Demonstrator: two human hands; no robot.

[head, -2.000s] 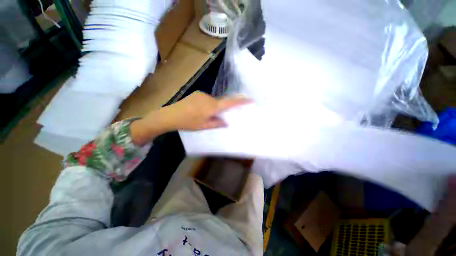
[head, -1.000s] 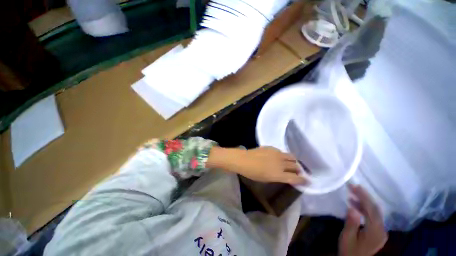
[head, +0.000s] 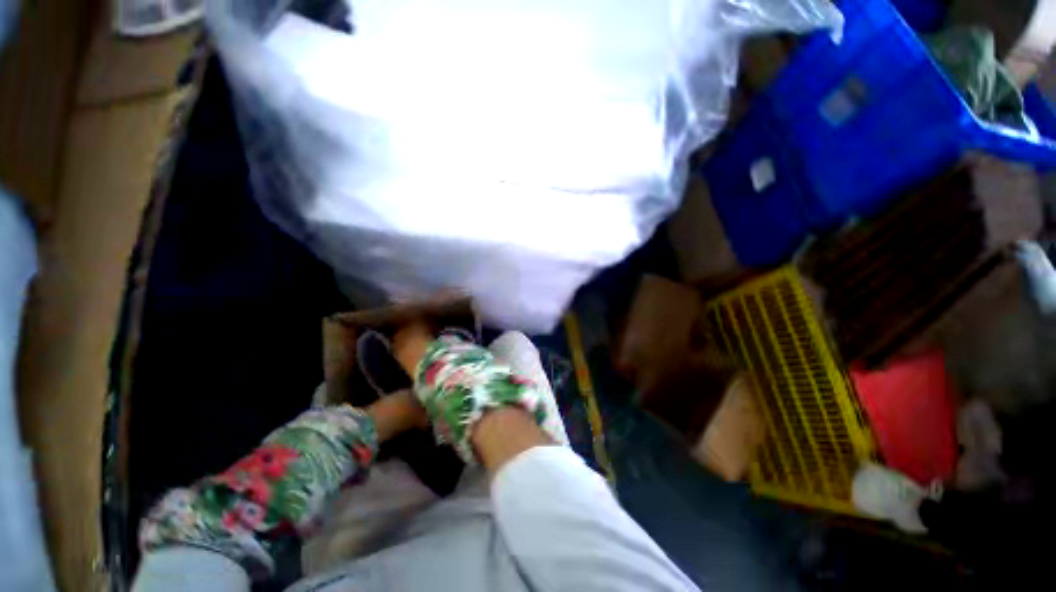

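Note:
A small open brown carton (head: pixel 339 356) is at my lap. The edge of a curled foam strip (head: pixel 373 361) shows inside it, looking greyish in the shade. My right hand (head: pixel 413 343) reaches down into the carton, its fingers hidden inside. My left hand (head: pixel 397 414) is at the near side of the carton, mostly hidden by the right sleeve cover and the shade. What either hand grips cannot be seen. Both wrists wear floral sleeve covers.
A large clear bag of white foam (head: pixel 463 139) stands just beyond the carton. A cardboard-covered bench (head: pixel 81 301) runs along the left. At right are a blue crate (head: pixel 799 150), a yellow crate (head: pixel 793 387), a red piece (head: pixel 911 416) and brown cartons (head: pixel 666 347).
The foam strip, stretched out and then bent into a loop above the lap, is now down in the carton. Both hands have moved into or against the carton. The view has swung right.

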